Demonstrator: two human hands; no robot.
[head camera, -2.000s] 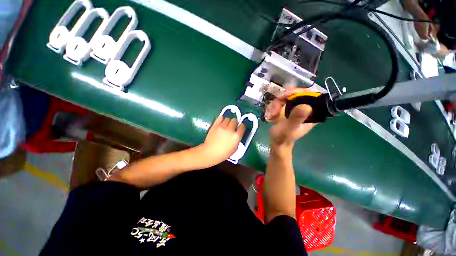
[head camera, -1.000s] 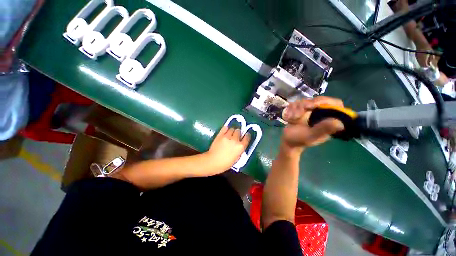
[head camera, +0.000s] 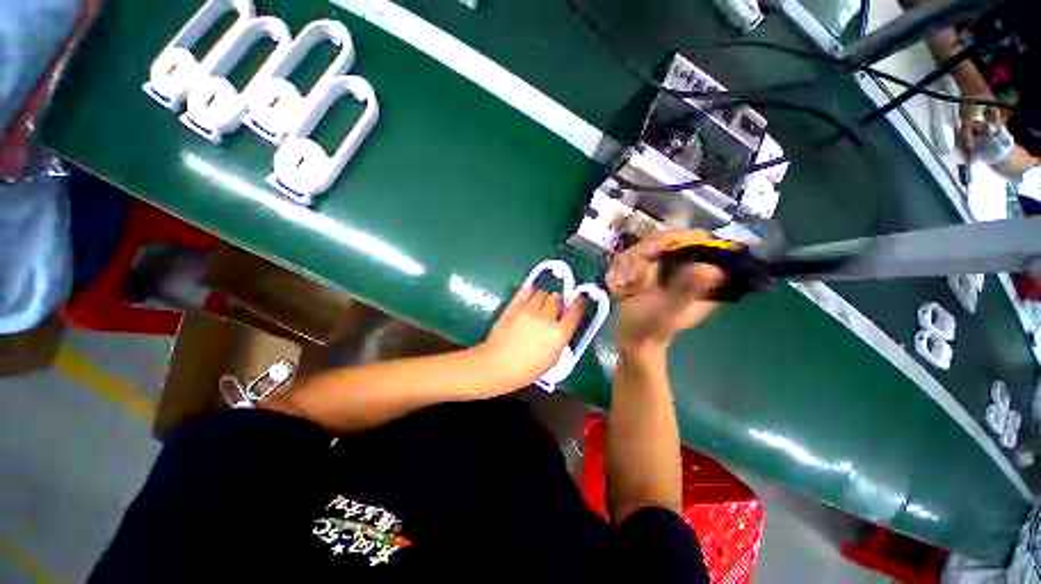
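My left hand (head camera: 531, 339) rests on two white plastic loop housings (head camera: 589, 321) lying side by side at the bench's near edge; it covers their middle parts. My right hand (head camera: 659, 292) grips the black electric screwdriver with a yellow-orange band (head camera: 710, 253), to the right of and above the housings. The driver and fingers are blurred and its tip is hidden. A silver-grey screw feeder box (head camera: 682, 162) stands just beyond the right hand. Several white waiting housings (head camera: 305, 161) lie in a slanted row at the upper left of the green bench.
A grey metal bar (head camera: 925, 249) crosses from the right to the driver, with black cables above. More white housings (head camera: 935, 335) lie beyond the white stripe. An open carton (head camera: 192, 371) and a red stool (head camera: 720, 522) are below. Another person's hand (head camera: 983, 123) shows at upper right.
My right hand and the driver have moved left from a second ago, back near the housings. The cable now hangs across the feeder. My left hand stays on the pair.
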